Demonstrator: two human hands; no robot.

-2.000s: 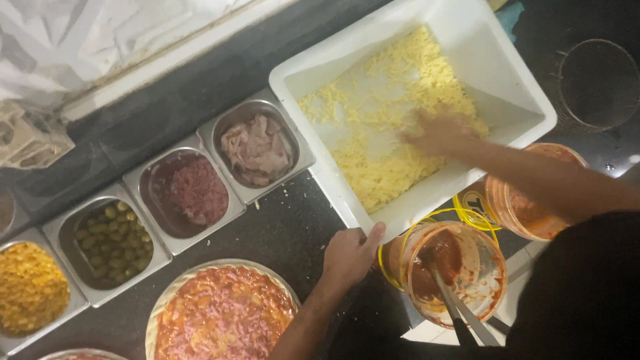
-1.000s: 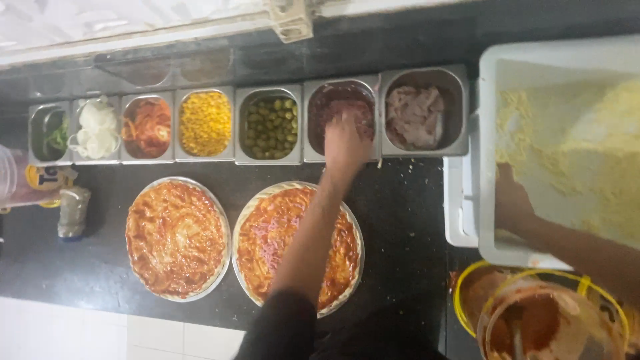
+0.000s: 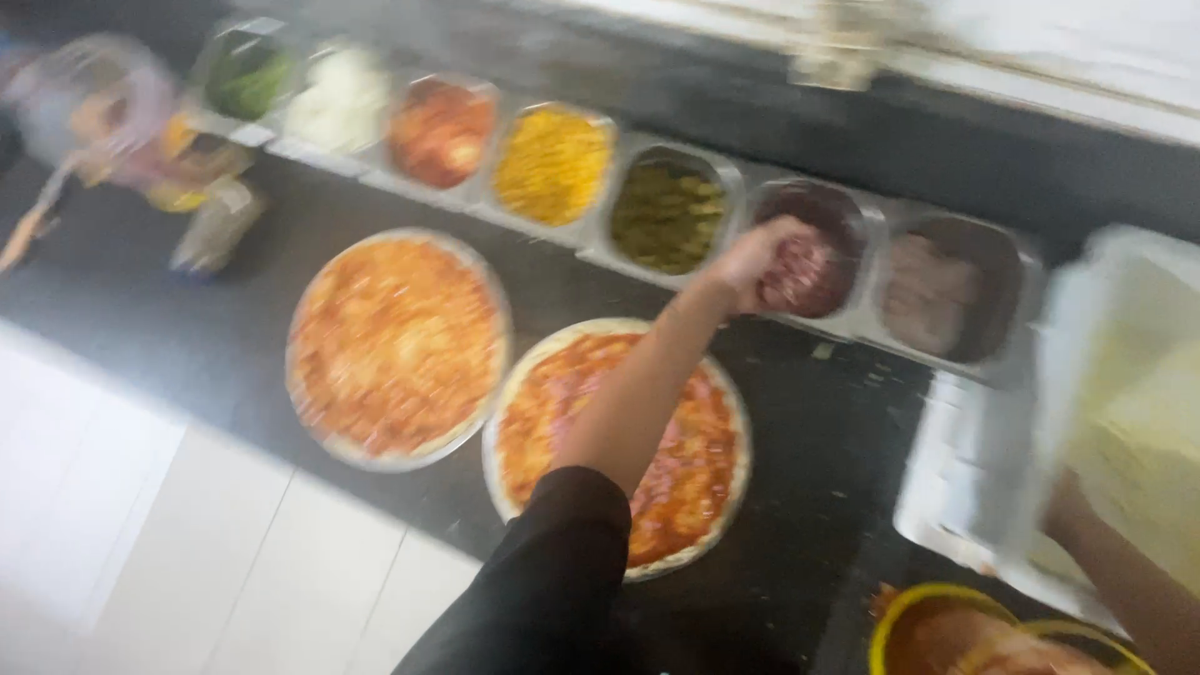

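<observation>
My left hand [image 3: 764, 258] reaches into a steel pan of shredded pinkish-red meat [image 3: 806, 277]; its fingers are blurred among the shreds, so its grip is unclear. Below that forearm lies a round pizza [image 3: 698, 478] with red sauce and pink shreds, partly hidden by my arm. Another pizza [image 3: 398, 347], sauced and without pink shreds, lies to its left. At the right, my right hand [image 3: 1064, 511] is at the near left side of a white tub [image 3: 1069, 375] of shredded pale-yellow cheese [image 3: 1144, 450]. Its fingers are too blurred to read.
The row of steel pans also holds pale meat slices [image 3: 937, 291], green olives [image 3: 667, 211], corn [image 3: 553, 164], a red topping [image 3: 442, 136], a white topping [image 3: 339, 98] and greens [image 3: 248, 80]. Sauce buckets [image 3: 947, 628] stand lower right; a shaker [image 3: 217, 225] stands left.
My left hand was on the tub's rim two seconds ago and is now at the shredded meat pan. My right hand has moved from the cheese to the tub's left side. The view has swung left.
</observation>
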